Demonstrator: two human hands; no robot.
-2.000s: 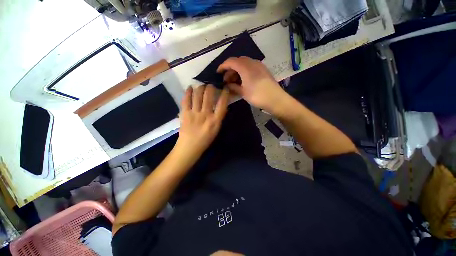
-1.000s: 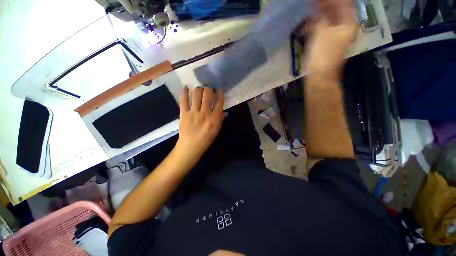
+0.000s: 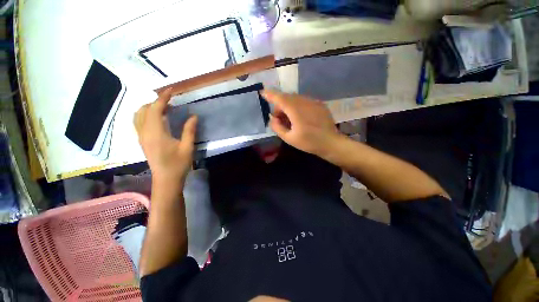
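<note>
A grey fabric piece (image 3: 230,118) lies over a black piece (image 3: 265,106) on the lower sheet of the clear template; the black shows along its upper and right edges. My left hand (image 3: 165,130) has its fingers spread on the grey piece's left end. My right hand (image 3: 301,121) is at its right end, with thumb and index finger at the corner; whether they pinch the cloth cannot be told. The template has a brown strip (image 3: 218,75) and a raised sheet with a dark-outlined slot (image 3: 192,48). Another grey piece (image 3: 343,76) lies flat to the right.
A stack of black-topped pieces (image 3: 93,106) lies at left. A pile of cut pieces (image 3: 481,44) sits at far right, beside a blue-green pen or snips (image 3: 423,81). A pink basket (image 3: 83,221) holding some pieces is below the table at left. The machine's lit needle area is at the top edge.
The camera view has shifted left. My right hand has come back from the pile to the template. A grey piece now covers the black one, and my left hand has moved to its left end.
</note>
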